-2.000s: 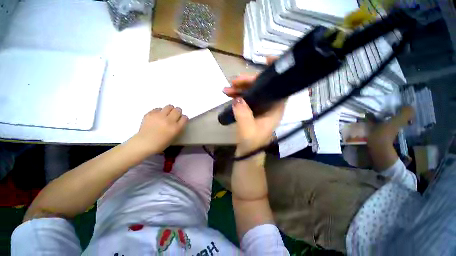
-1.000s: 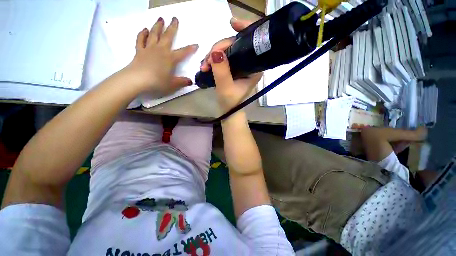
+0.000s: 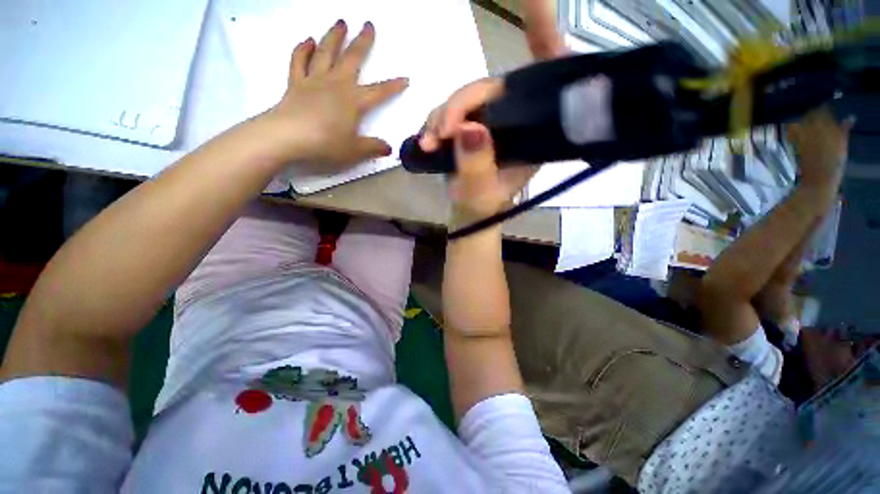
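A white panel with rounded corners lies on the bench in front of me. My left hand rests on it with fingers spread and grips nothing. My right hand is closed around the narrow end of the black electric screwdriver, which lies nearly level above the panel's right edge. Its narrow end points left, close to my left thumb. No bit can be made out. The driver is blurred, and its black cable hangs below my right wrist.
Another white panel lies at the left. Stacked white panels stand at the right. Paper sheets hang at the bench edge. A yellow cord is at the driver's rear. A neighbouring person's arm reaches toward the stacks.
My left hand has opened from a loose curl and spread on the panel. The screwdriver has swung from a slant to nearly level. The neighbour's hand has risen. The screw tray has left the view.
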